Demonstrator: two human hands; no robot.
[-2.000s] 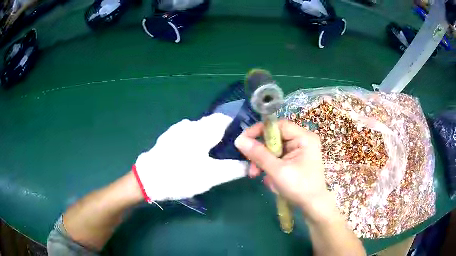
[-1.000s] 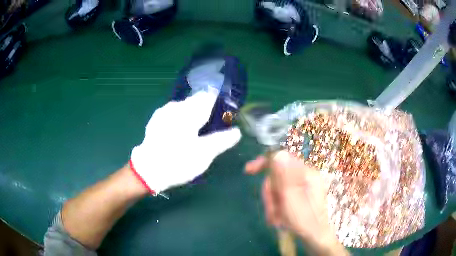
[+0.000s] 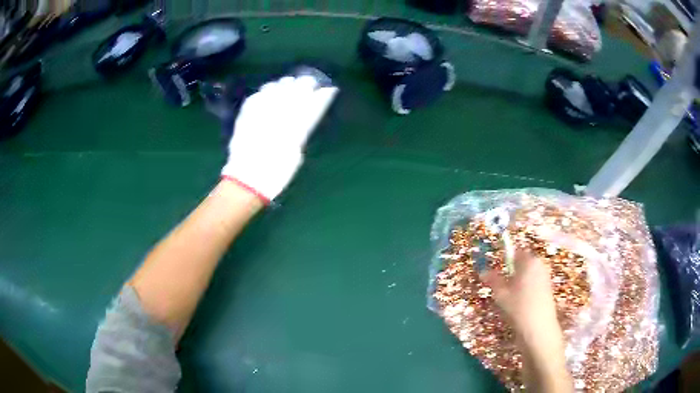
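Note:
My left hand (image 3: 277, 137), in a white knitted glove with a red cuff edge, reaches forward over a dark navy fan unit (image 3: 319, 77). The glove covers most of that fan, and its grip is hidden. My bare right hand (image 3: 526, 290) is over the open clear bag of copper pieces (image 3: 625, 307). The hammer's pale face (image 3: 497, 220) and a short piece of its handle show just above the right fingers. The hand is small and blurred, with the hammer handle in it.
More dark fans lie across the far side of the green table (image 3: 322, 307), one fan (image 3: 403, 50) just right of my glove. A pale metal upright (image 3: 637, 150) stands behind the bag. A bag of dark parts (image 3: 679, 269) is at the far right. Reddish bundles (image 3: 572, 34) lie at the back.
My left hand has moved forward, away from me, with the fan. My right hand and the hammer have moved right, from beside the fan to over the copper bag.

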